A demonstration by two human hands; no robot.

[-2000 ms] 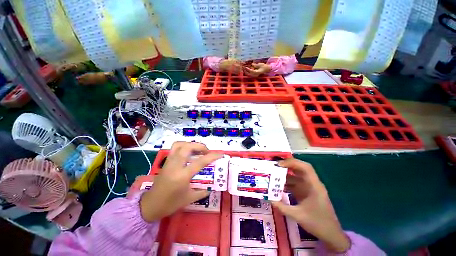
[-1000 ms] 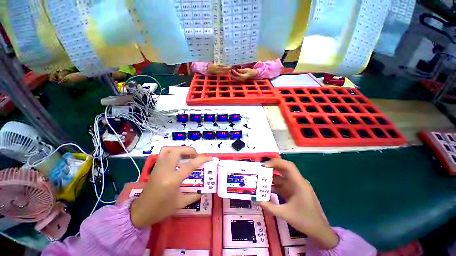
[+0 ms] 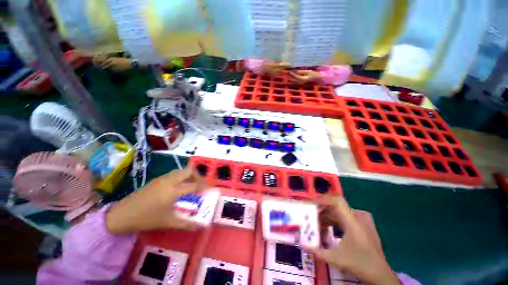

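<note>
My left hand (image 3: pixel 153 203) holds a white handheld unit (image 3: pixel 198 206) with a lit screen, above the left part of the red foam tray (image 3: pixel 225 247). My right hand (image 3: pixel 348 236) holds a second white unit (image 3: pixel 291 222), its screen lit blue, white and red, above the tray's right part. Both held units are blurred and apart from each other. Several white units with dark screens lie in the tray, one (image 3: pixel 235 212) between the held ones. A red strip tray (image 3: pixel 281 189) with small black watch bodies lies just behind, two showing lit white marks.
Two rows of lit modules (image 3: pixel 257 143) sit on a white board (image 3: pixel 312 150). Two red grid trays (image 3: pixel 412 172) lie behind, with another person's hands (image 3: pixel 303 76) at one. Tangled cables (image 3: pixel 145 122), a pink fan (image 3: pixel 53 181), white fan (image 3: pixel 58 125) and yellow bin (image 3: pixel 114 172) stand left. Paper sheets (image 3: pixel 270 28) hang above.
My hands have moved apart, and the two units, side by side before, are now separated. The unit between them and the strip tray behind now show more. The camera view has shifted.
</note>
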